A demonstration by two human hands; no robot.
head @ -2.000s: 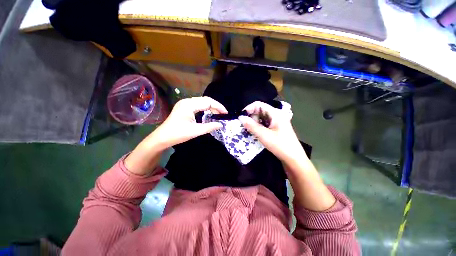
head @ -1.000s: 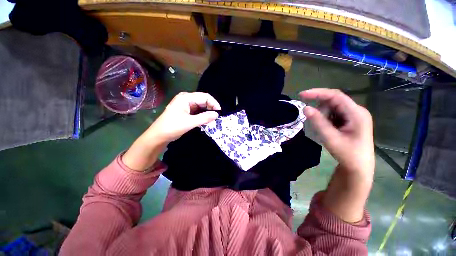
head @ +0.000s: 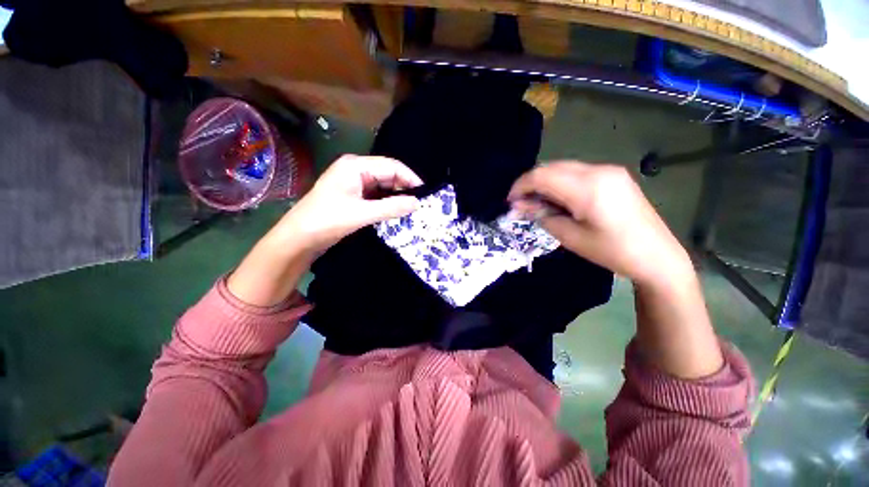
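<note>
The white lace collar [head: 443, 249] with its dark openwork pattern lies over my lap on the black garment [head: 457, 128]. My left hand [head: 357, 195] pinches the collar's upper left edge between thumb and fingers. My right hand [head: 591, 214] is at the collar's right part, thumb and fingers closed on the lace edge there. The fingertips partly cover the lace. No needle, thread or button can be made out.
The table edge with a yellow tape measure [head: 705, 26] crosses the top. Below it are a wooden drawer [head: 276, 57] and a blue-rimmed bin [head: 672, 71]. A pink mesh waste basket [head: 227, 154] stands at left. Grey fabric bins [head: 71, 171] flank both sides.
My right hand was at the collar, then raised open to its right, and is now back on the lace. My left hand has stayed on the collar's left edge. The view has shifted.
</note>
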